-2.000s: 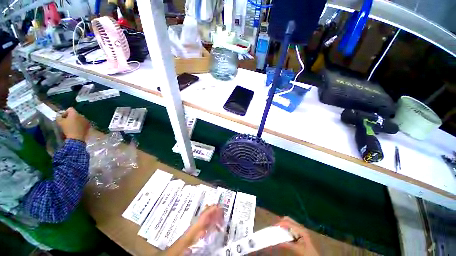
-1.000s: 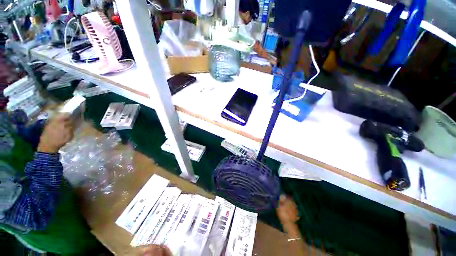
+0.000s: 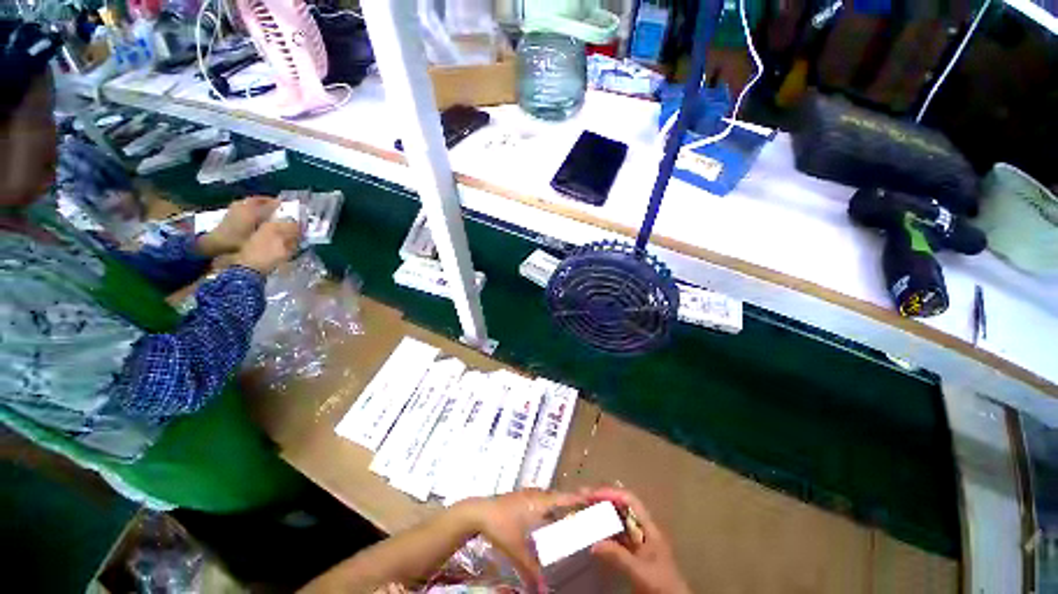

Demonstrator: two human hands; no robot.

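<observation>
A small white box or box end (image 3: 577, 534) is held between my two hands low in the picture, blank side up. My left hand (image 3: 506, 531) grips it from the left. My right hand (image 3: 645, 555) holds its right end, where a small dark and reddish part shows at the fingers. Shiny clear plastic (image 3: 470, 563) shows under my left hand; its contents are unclear. A fanned row of long white printed cartons (image 3: 447, 427) lies on the brown cardboard-covered bench (image 3: 743, 511) just beyond my hands.
The dark blue clip fan (image 3: 611, 298) hangs over the green conveyor (image 3: 801, 418), with white boxes (image 3: 710, 309) behind it. A neighbouring worker (image 3: 174, 337) handles boxes at left beside crumpled clear bags (image 3: 304, 319). A white metal post (image 3: 424, 163) and shelf (image 3: 743, 250) stand beyond.
My right hand has come back from the conveyor beside the fan to meet my left hand at the small white box. A white box now lies behind the fan. The neighbour's hands are together.
</observation>
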